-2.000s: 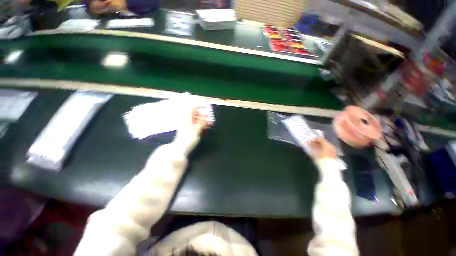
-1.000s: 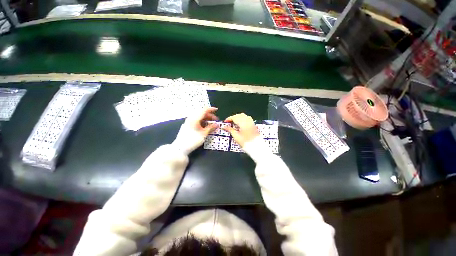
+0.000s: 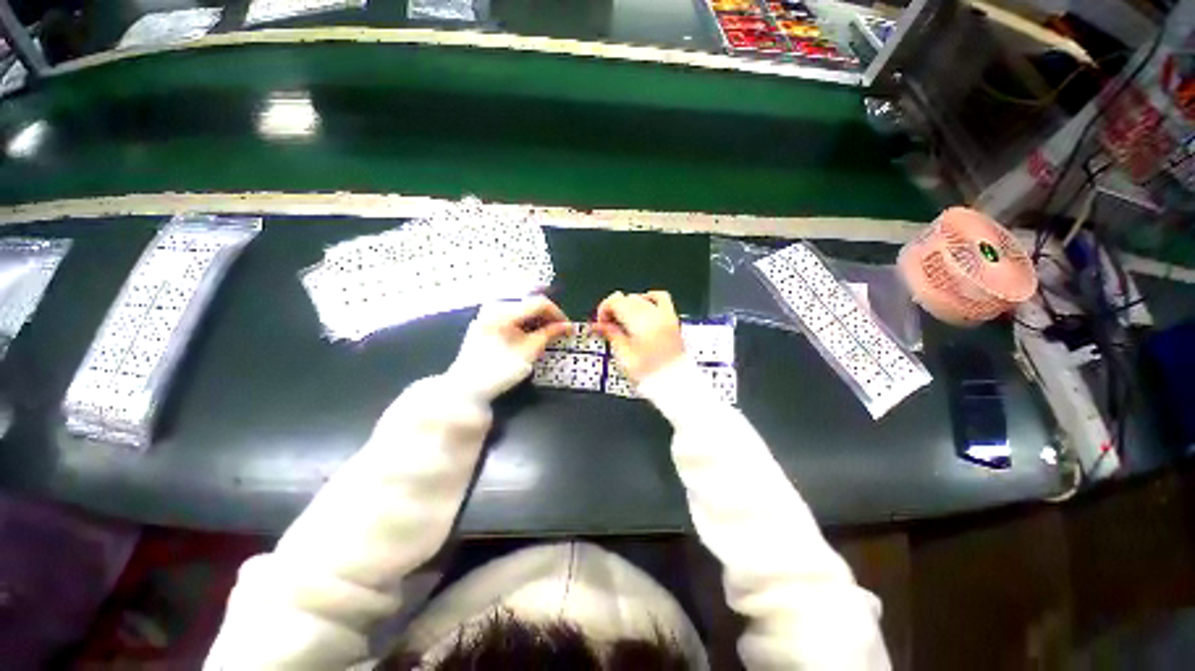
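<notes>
A white board panel (image 3: pixel 571 371) with black marks and dark dividing lines lies on the dark green bench in front of me. My left hand (image 3: pixel 514 344) pinches its upper edge left of the middle. My right hand (image 3: pixel 640 337) pinches the same edge just beside it and covers part of the panel. The loose panel pile (image 3: pixel 426 269) lies fanned to the left of my hands. The right-hand panel stack (image 3: pixel 843 328) lies slanted on a clear plastic bag (image 3: pixel 747 291).
A bagged panel pack (image 3: pixel 157 328) lies at the left, with smaller bagged panels (image 3: pixel 24 282) at the left edge. A pink fan (image 3: pixel 967 266), a dark phone (image 3: pixel 980 417) and a power strip (image 3: pixel 1068 393) are at the right. The green belt (image 3: pixel 459 138) runs beyond the bench.
Two seconds ago my left hand was at the loose pile and my right hand at the right-hand stack. Both came together on the panel. Since one second ago the fingers have shifted only slightly.
</notes>
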